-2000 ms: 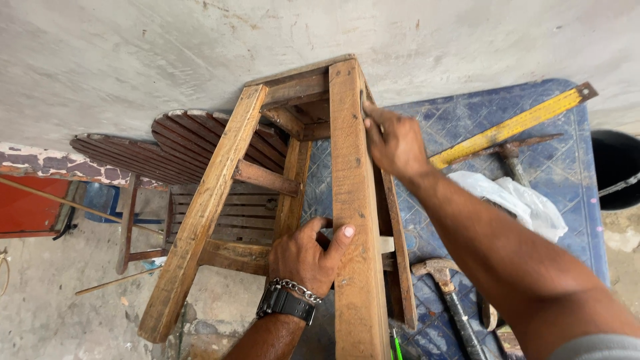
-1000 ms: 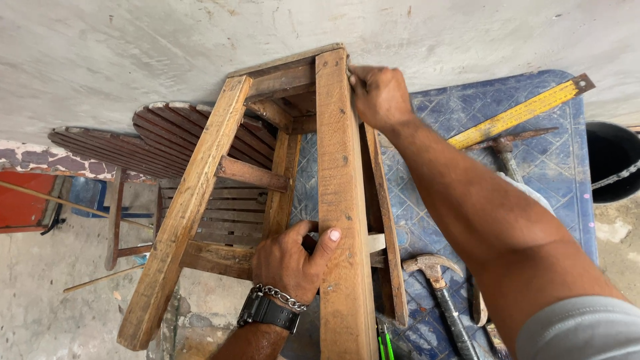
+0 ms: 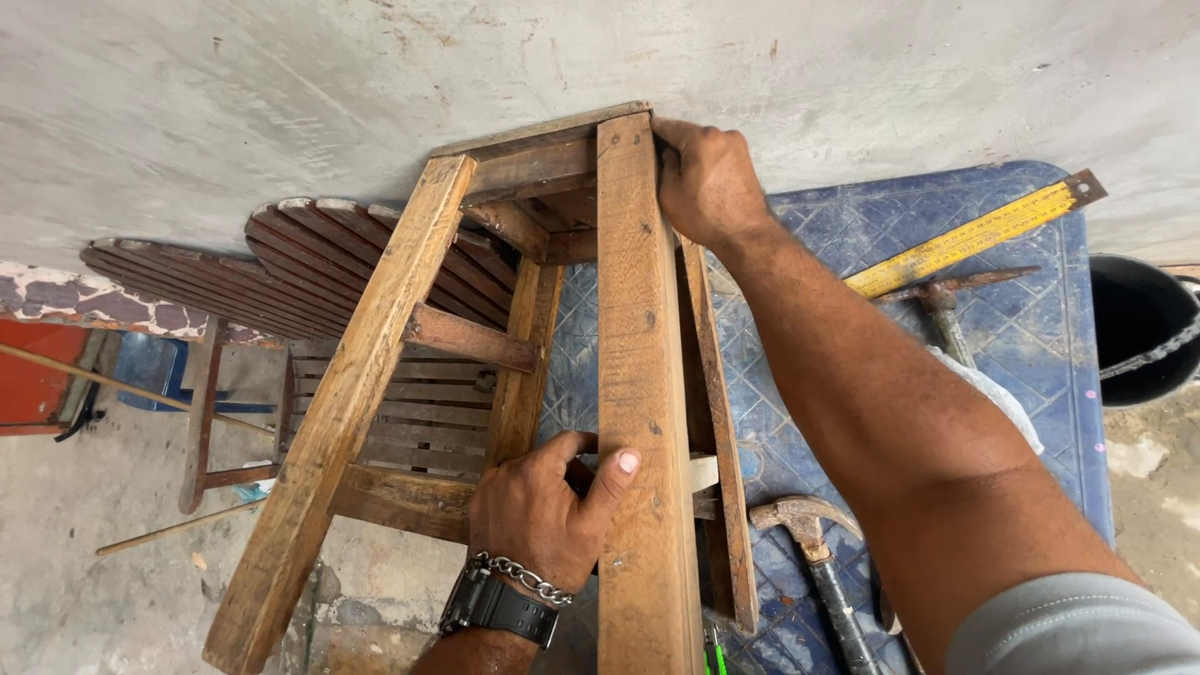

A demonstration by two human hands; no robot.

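Observation:
A wooden stool frame (image 3: 647,366) lies on its side on a blue plastic table (image 3: 1059,469), its top end by the wall. My left hand (image 3: 553,506), with a watch and chain bracelet at the wrist, grips the stool's near leg, thumb over its face. At the top end, my right hand (image 3: 710,178) presses curled fingers against the outer side of the same leg; whether they hold anything is hidden. Right of the stool lies a claw hammer (image 3: 816,553). Farther back are a pick-ended hammer (image 3: 952,305) and a yellow folding ruler (image 3: 966,239).
A plastic bag (image 3: 1003,403) is partly under my right forearm. A black bucket (image 3: 1139,328) stands right of the table. Slatted wooden chairs (image 3: 328,262) stand at the left by the wall, near a long stick (image 3: 178,527) on the floor. Something bright green (image 3: 717,652) shows at the bottom edge.
My right hand has moved up along the leg to the stool's top corner. My left hand keeps its hold on the leg. The view has shifted slightly.

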